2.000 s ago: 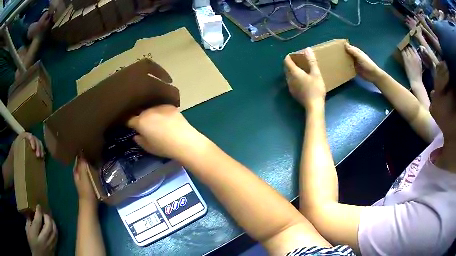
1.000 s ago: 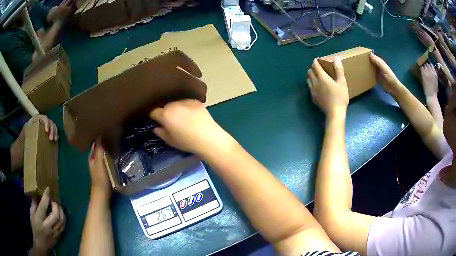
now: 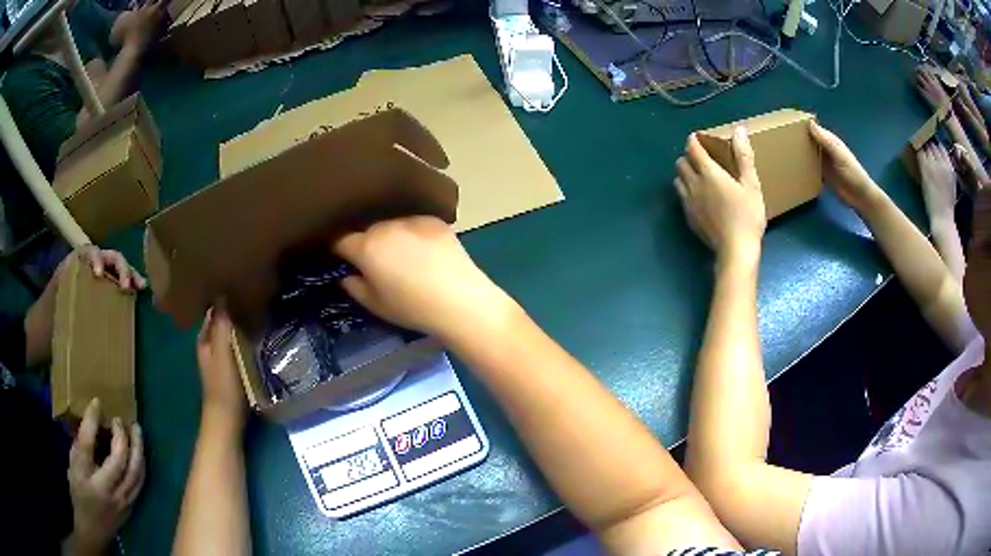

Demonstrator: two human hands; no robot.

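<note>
An open brown mailer box [image 3: 310, 179] sits on the white bench scale [image 3: 398, 447], its lid raised. Black coiled cable [image 3: 315, 282] and a bagged accessory [image 3: 296, 362] in shiny clear plastic lie inside, the bag at the box's left. My left hand [image 3: 217, 353] is at the box's left side wall, its fingers partly hidden. My right hand [image 3: 400, 272] reaches over the right side into the box, under the lid. Its fingertips are in shadow among the cables, and I cannot tell if they grip anything. The round plate is mostly under the box. The grey display is lit.
A tan cardboard sheet [image 3: 505, 174] lies behind the box. A white adapter [image 3: 529, 76] with cord is beyond it. Persons at left and right hold closed cartons [image 3: 96, 342], [image 3: 785, 163]. A larger carton [image 3: 109, 168] stands at left. Loose wires lie on a dark board [image 3: 663, 54].
The whole view has shifted, so the box, scale and table things appear further right. My right hand remains inside the box and my left hand at its side.
</note>
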